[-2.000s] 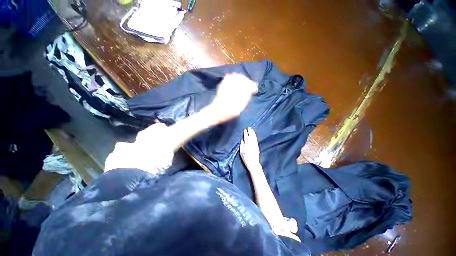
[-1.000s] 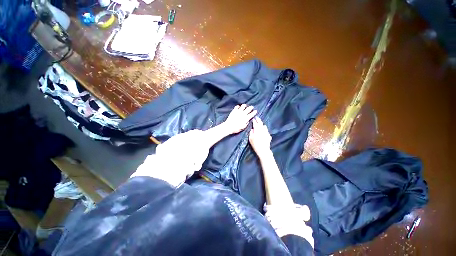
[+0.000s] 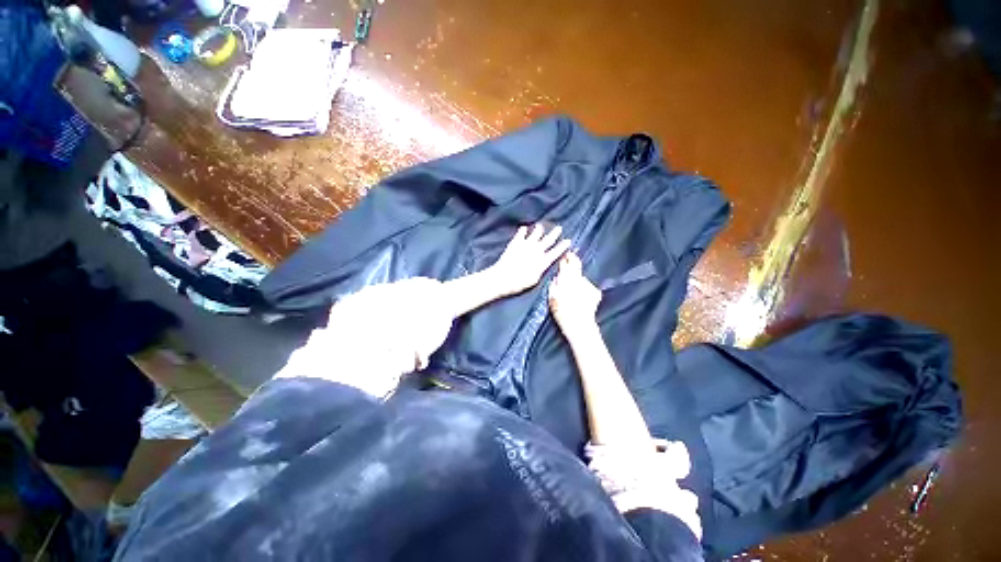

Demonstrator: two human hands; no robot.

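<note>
A dark jacket (image 3: 439,209) lies on the table, collar away from me, its front zip (image 3: 596,216) running down the middle. The zip is closed near the collar and parted lower down, where shinier cloth shows. My left hand (image 3: 532,259) lies on the jacket just left of the zip, fingers spread and pressed down. My right hand (image 3: 574,294) is curled at the zip, thumb and fingertips pinched on it close to my left fingertips. The slider itself is too small to see.
A second dark garment (image 3: 823,412) lies bunched at the right, touching the jacket. The glossy brown table (image 3: 659,66) holds white papers (image 3: 288,82), a yellow tape roll (image 3: 215,45) and a dark pen-like tool (image 3: 925,486). A black-and-white bundle (image 3: 176,247) hangs at the left edge.
My left hand came down from above the jacket to beside the zip. My right hand moved up the zip from lower down. Over the last second both moved little.
</note>
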